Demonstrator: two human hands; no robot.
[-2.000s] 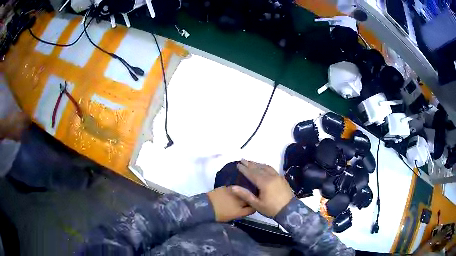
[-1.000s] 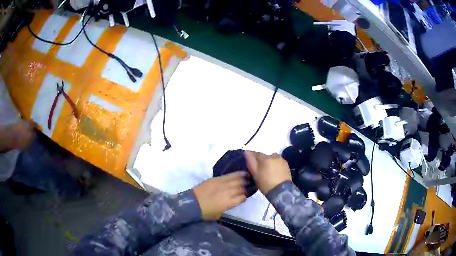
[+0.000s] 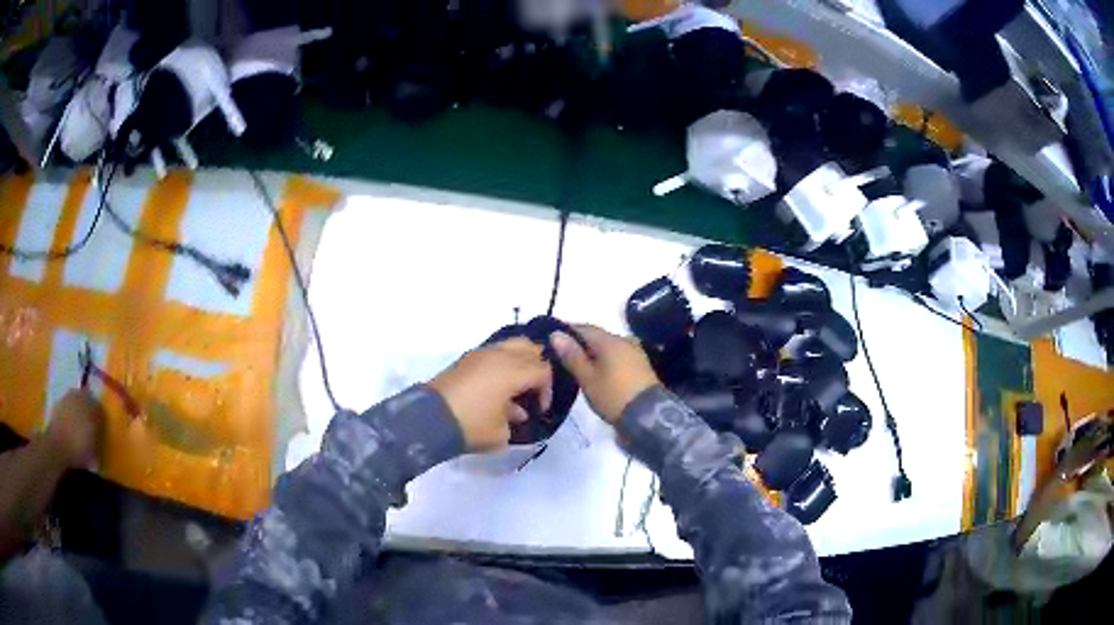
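Note:
A round black camera unit (image 3: 556,409) is held between both hands above the white sheet, near the table's front edge. My left hand (image 3: 495,388) lies on its left and top side, fingers bent over it. My right hand (image 3: 605,369) grips its upper right side with thumb and fingers. The fingers hide much of the unit. A thin dark end shows just below it; I cannot tell what it is. A loose pile of black shells (image 3: 733,354) lies close to the right of my right hand.
White housings (image 3: 731,156) with black parts stand at the back right, others (image 3: 183,92) at the back left. Black cables (image 3: 875,379) lie on the white sheet (image 3: 403,263). Another person's hand (image 3: 76,427) is at the red-handled cutters (image 3: 112,385) on the left. A shelf edge overhangs the upper right.
The view has turned, so the table appears more level. Both hands still hold the black unit, now with fingers curled over its top. The other person's hand has reached the red-handled cutters.

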